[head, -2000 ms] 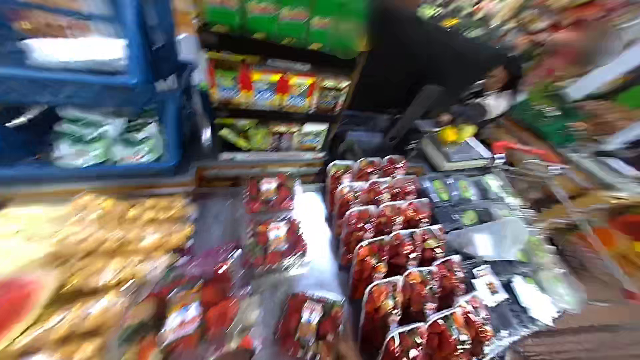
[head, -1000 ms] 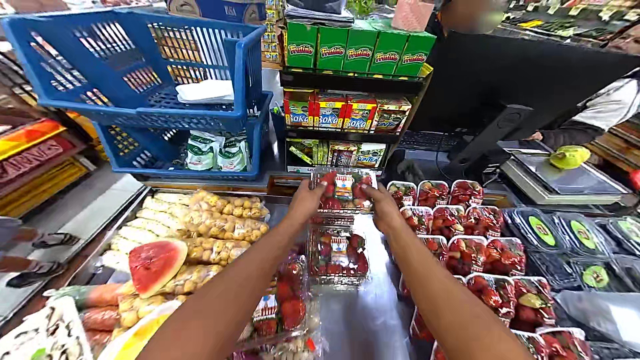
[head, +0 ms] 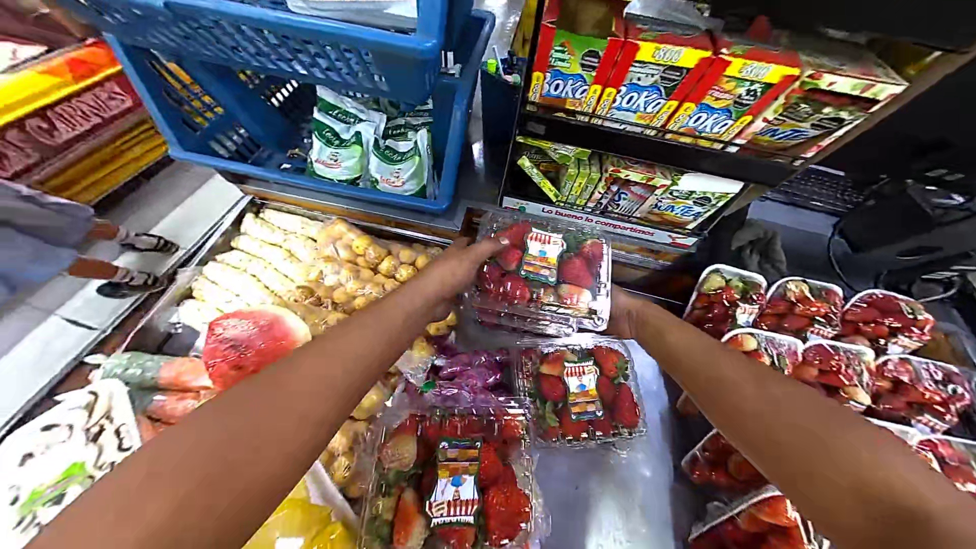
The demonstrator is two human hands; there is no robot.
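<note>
A clear plastic clamshell of strawberries [head: 543, 271] is between my two hands at the back of the metal counter. My left hand [head: 467, 271] grips its left side, thumb on the lid. My right hand [head: 627, 311] is at its right lower corner, fingers partly hidden. Another clamshell seems to lie beneath it. Just in front lies a further strawberry clamshell [head: 581, 390], and nearer, to the left, a larger one [head: 456, 480]. Purple produce in wrap [head: 469, 372] is beside them.
Wrapped trays of strawberries [head: 829, 370] stand in rows on the right. To the left are bagged small potatoes [head: 366, 252] and a cut watermelon [head: 255, 343]. Behind stand a blue plastic crate [head: 450, 171] and a rack of drink-mix boxes [head: 656, 76]. A person's feet [head: 141, 259] show at far left.
Both hands remain at the clamshell at the back. The view has moved closer and tilted. Two seconds ago neither hand showed clearly.
</note>
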